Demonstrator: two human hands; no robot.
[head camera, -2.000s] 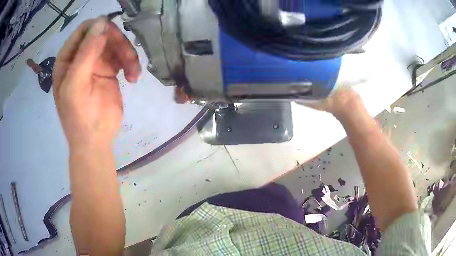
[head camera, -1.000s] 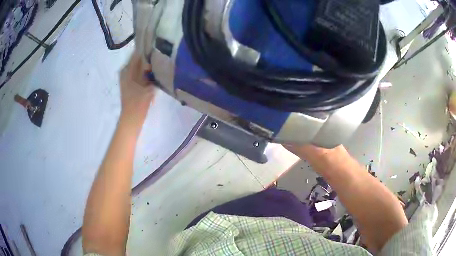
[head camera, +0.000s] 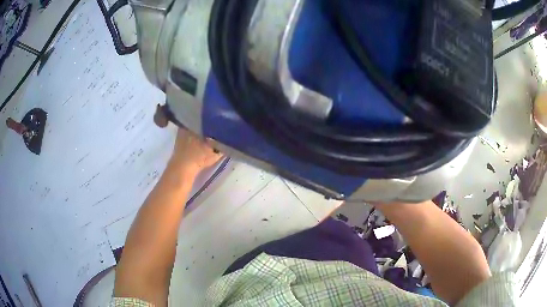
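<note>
The silver and blue cutting machine (head camera: 240, 135) fills the upper middle, with a thick black power cable (head camera: 312, 141) coiled on it and a pale metal carrying handle (head camera: 285, 78). It is tilted; its base plate is hidden. My left hand (head camera: 195, 147) is at the machine's lower left edge, its fingers hidden under the body, below the small brown-red knob (head camera: 161, 115). My right hand is hidden under the machine's lower right; only the wrist and forearm show. The white paper marker (head camera: 90, 156) lies at the left on the dark fabric lay (head camera: 207, 180), which shows as a curved edge.
A dark fan-shaped clamp with an orange-red handle (head camera: 35, 131) lies on the paper. A thin bar (head camera: 31, 291) lies at the lower left. Fabric offcuts (head camera: 507, 222) litter the floor at the right. The white table (head camera: 258, 210) runs beside my body.
The machine has swung and tilted, moved nearer and lower, and now covers its base plate. My left hand has moved from beside the machine to under its left edge.
</note>
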